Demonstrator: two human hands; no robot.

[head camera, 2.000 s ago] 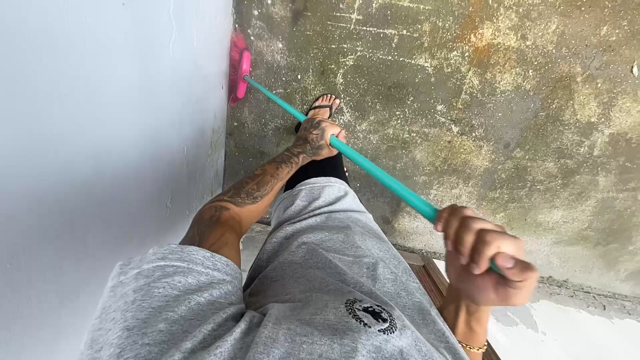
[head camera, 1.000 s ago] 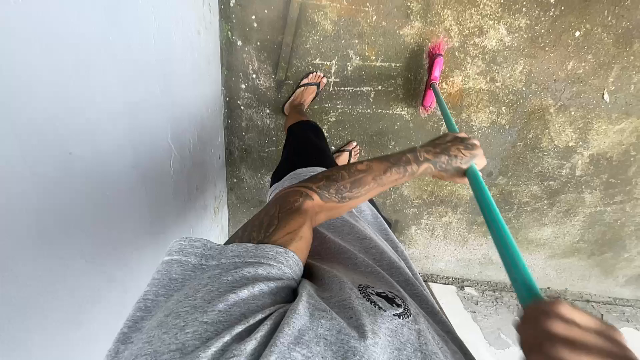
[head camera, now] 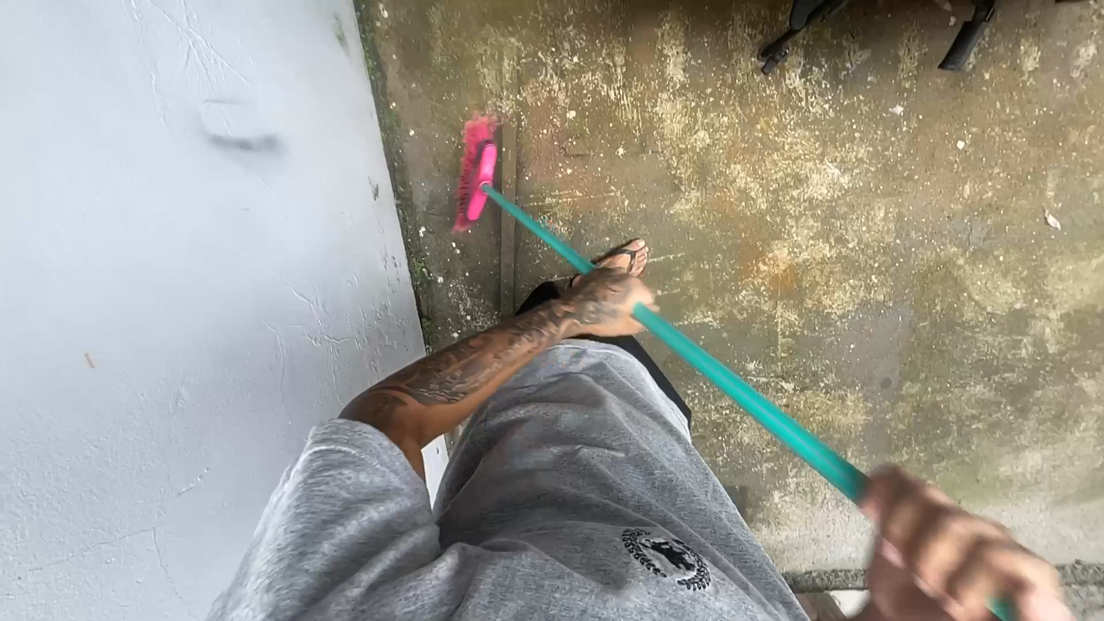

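Note:
A broom with a pink head [head camera: 479,172] and a long teal handle [head camera: 750,392] crosses the view from upper left to lower right. Around the middle of the handle my left hand [head camera: 611,302] is closed, its tattooed forearm reaching in from the left. My right hand [head camera: 957,548], blurred, grips the handle near its upper end at the lower right. The pink bristles point left, near the foot of the wall; whether they touch the floor I cannot tell.
A pale painted wall [head camera: 198,310] rises on the left. The stained concrete floor [head camera: 819,216] has a narrow strip [head camera: 508,216] beside the broom head. Dark legs of some object [head camera: 793,39] stand at the top right. My sandalled foot [head camera: 625,257] is beside the handle.
From one second ago, the broom head has swung left, back toward the wall, and my left hand has moved left with the handle. Both hands have kept hold of it.

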